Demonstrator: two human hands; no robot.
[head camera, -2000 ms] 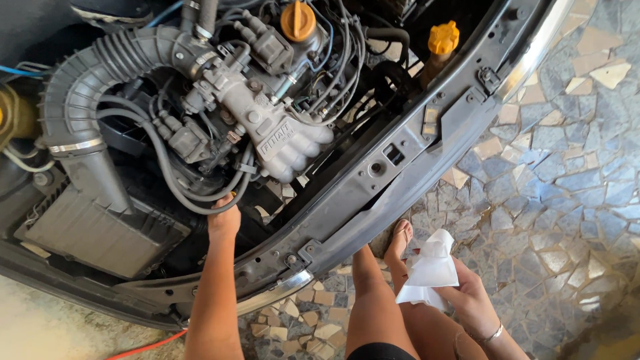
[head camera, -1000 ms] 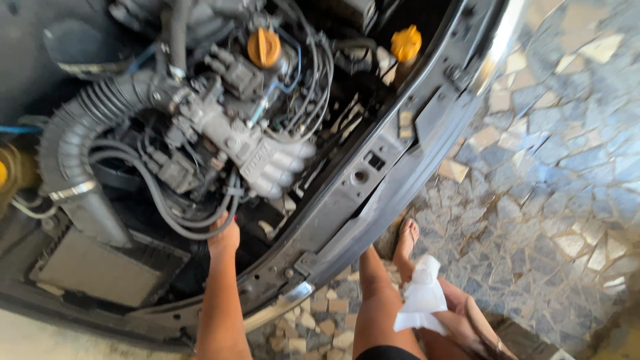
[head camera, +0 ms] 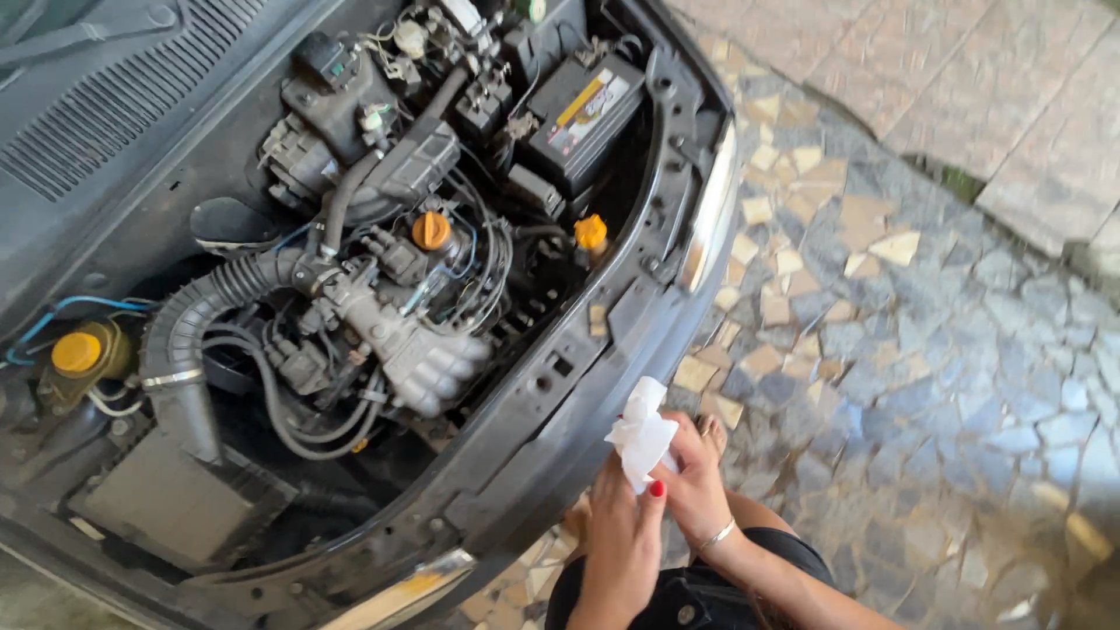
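Just outside the front edge of the car, my right hand (head camera: 696, 481) holds a crumpled white paper towel (head camera: 646, 433), with a bracelet on that wrist. My left hand (head camera: 619, 534) is beside it, its fingers touching the lower side of the paper; whether it grips the paper is hard to tell. In the open engine bay lie the ribbed air intake hose (head camera: 241, 284), the metal intake manifold (head camera: 411, 350) and an orange oil filler cap (head camera: 430, 230). Below the manifold, a small yellow-orange loop handle (head camera: 360, 445) shows beside the curved grey cables (head camera: 293, 437).
A car battery (head camera: 577, 118) sits at the upper right of the bay, with a yellow cap (head camera: 591, 232) below it. The front crossmember (head camera: 551, 376) runs between engine and hands. A yellow-capped reservoir (head camera: 77, 353) is at left. Broken-tile floor (head camera: 919, 394) lies at right.
My left hand has left the spot by the grey cables in the engine bay and come back to the paper towel in my right hand. The view has shifted to show more of the bay.
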